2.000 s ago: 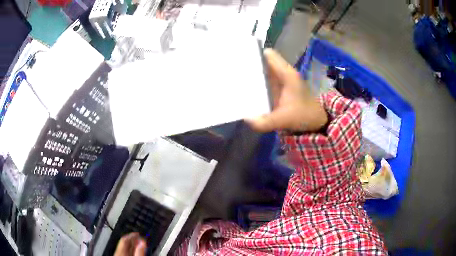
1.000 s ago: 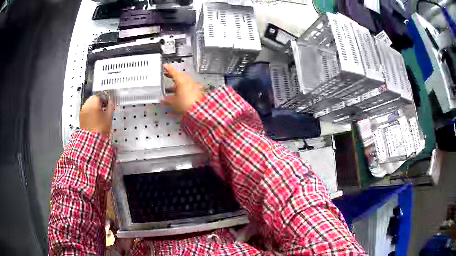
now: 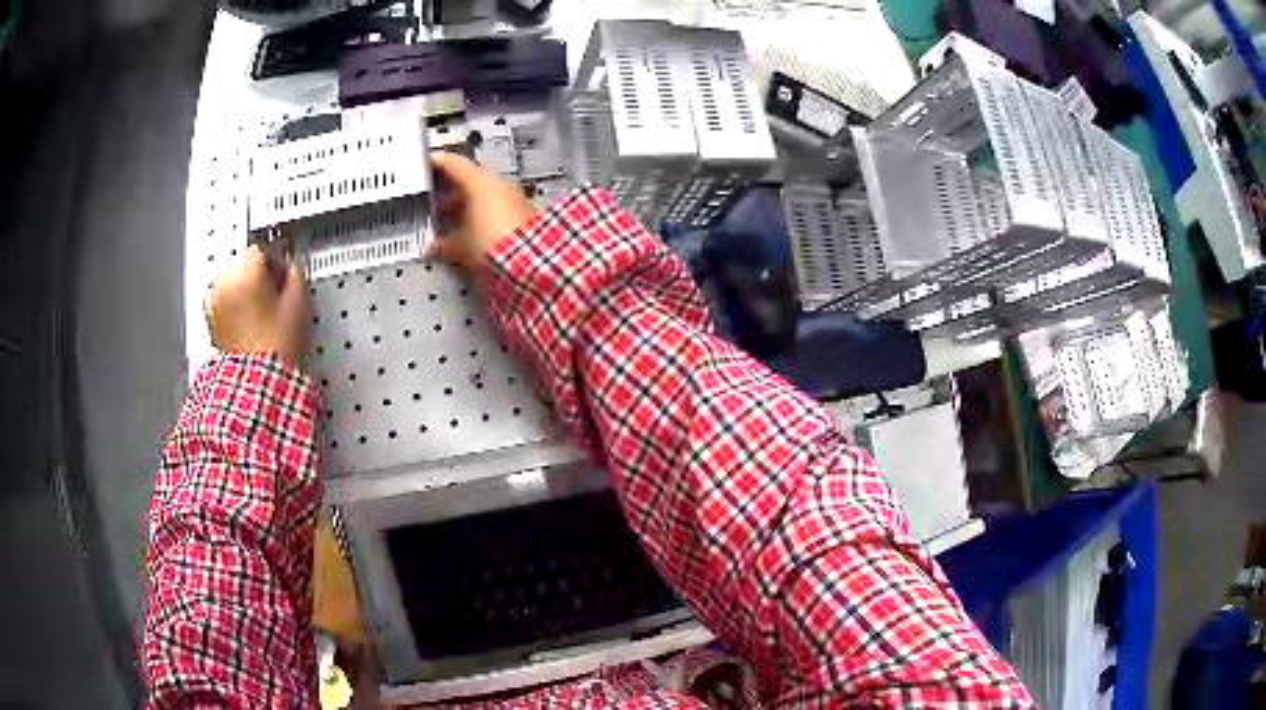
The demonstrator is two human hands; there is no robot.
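Note:
A silver-white slotted metal housing (image 3: 340,174) is at the back left of the perforated work plate (image 3: 417,368), tilted, in front of the dark and silver fixture bars (image 3: 451,70). My left hand (image 3: 260,305) holds its lower left corner. My right hand (image 3: 479,208) holds its right side, fingers partly hidden by the housing. Whether the housing touches the plate cannot be told.
Slotted housings (image 3: 680,104) stand right of the fixture, with longer stacked rows (image 3: 1027,167) farther right. The black keyboard (image 3: 528,569) is on its tray near me. A dark mouse pad (image 3: 847,354) lies between plate and stacks. A blue crate (image 3: 1138,596) is at lower right.
Since one second ago, the housing has tilted and shifted slightly up in the view, both hands still on it. Two seconds ago my right hand held a bright white piece and my left was at the keyboard.

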